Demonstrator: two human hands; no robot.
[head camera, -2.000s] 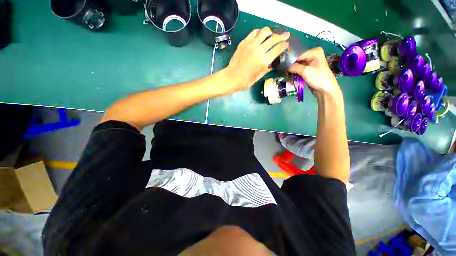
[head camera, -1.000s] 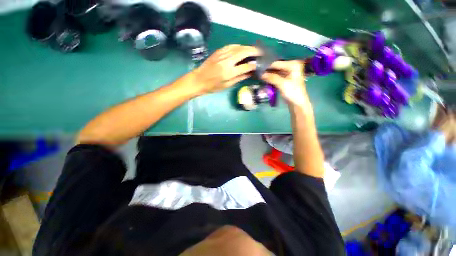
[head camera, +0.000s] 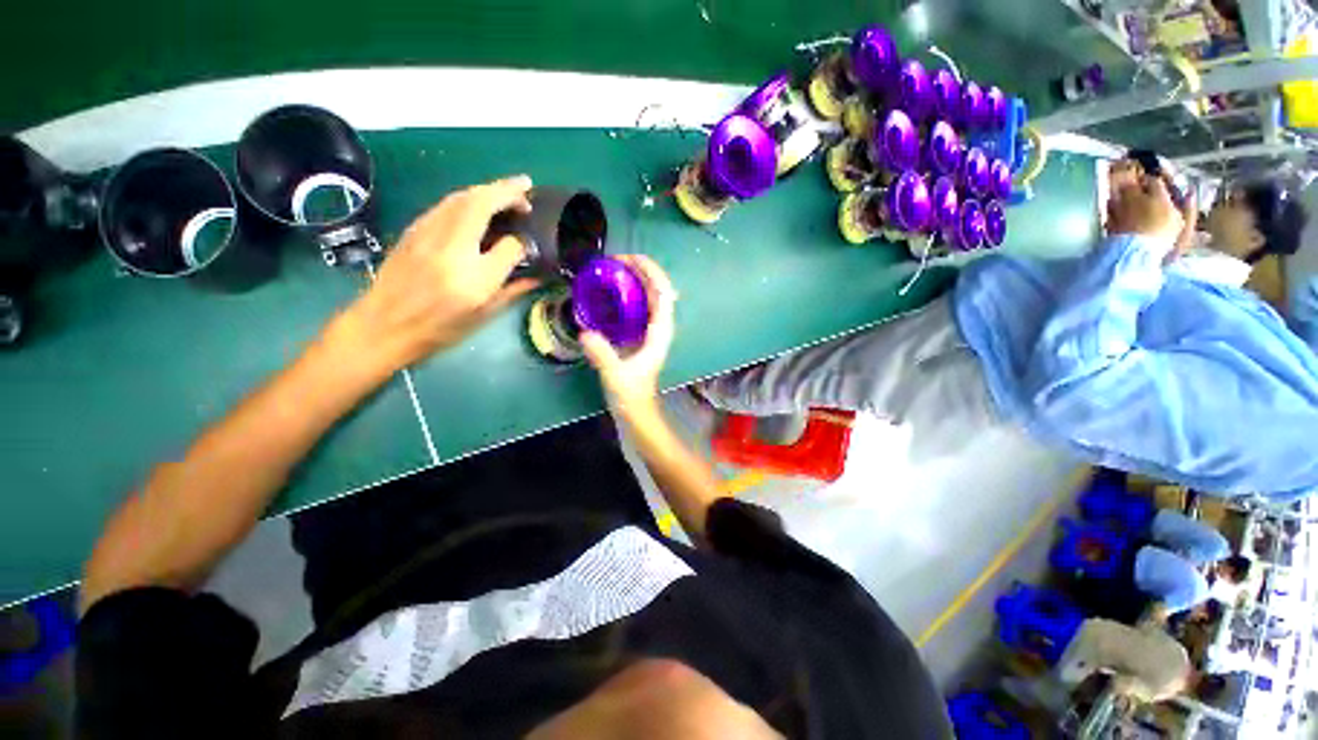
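My left hand (head camera: 455, 275) holds a black cylindrical housing (head camera: 561, 231) above the bench, its open mouth facing right. My right hand (head camera: 643, 340) has its fingers around the purple flared top of an inner assembly (head camera: 610, 302), just below and right of the housing. The assembly's cream-yellow round base (head camera: 551, 327) points left, close to the bench top. The core is outside the housing. The housing's far side is hidden by my left fingers.
Black housings (head camera: 169, 213) stand at left on the green bench (head camera: 289, 419). Another purple-topped assembly (head camera: 743, 156) lies to the right, before a group of purple-topped assemblies (head camera: 911, 200). A white rail (head camera: 477, 96) runs behind. A person in light blue (head camera: 1127, 362) sits at right.
The view has turned right. My right hand has moved from the housing down to the inner assembly on the bench and taken hold of its purple top. My left hand still holds the housing.
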